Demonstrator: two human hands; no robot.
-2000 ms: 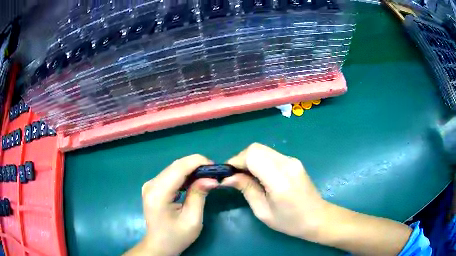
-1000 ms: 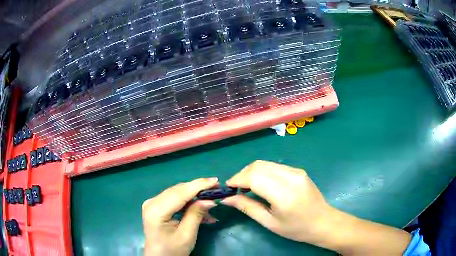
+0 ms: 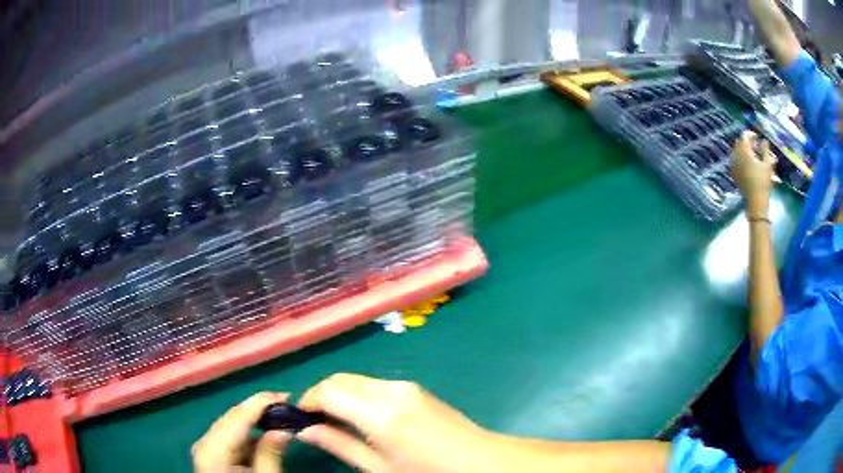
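Note:
A small black device unit point(image 3: 288, 418) is held between both hands at the lower left of the view. My left hand point(image 3: 242, 436) pinches its left end with thumb and fingers; the hand is partly cut off by the bottom edge. My right hand point(image 3: 393, 423) pinches its right end with thumb and forefinger. The unit is seen edge-on, and its faces are hidden.
Clear blister trays point(image 3: 250, 222) with black parts stand stacked behind my hands on a red support point(image 3: 305, 334). Yellow discs and a white piece lie by it. A red tray point(image 3: 37, 427) is at left. At right are a neighbour's clear tray stack point(image 3: 665, 129) and a person in blue.
The view has turned to the right, so the trays and my hands sit further left and a person in blue now shows. Both hands still hold the black unit.

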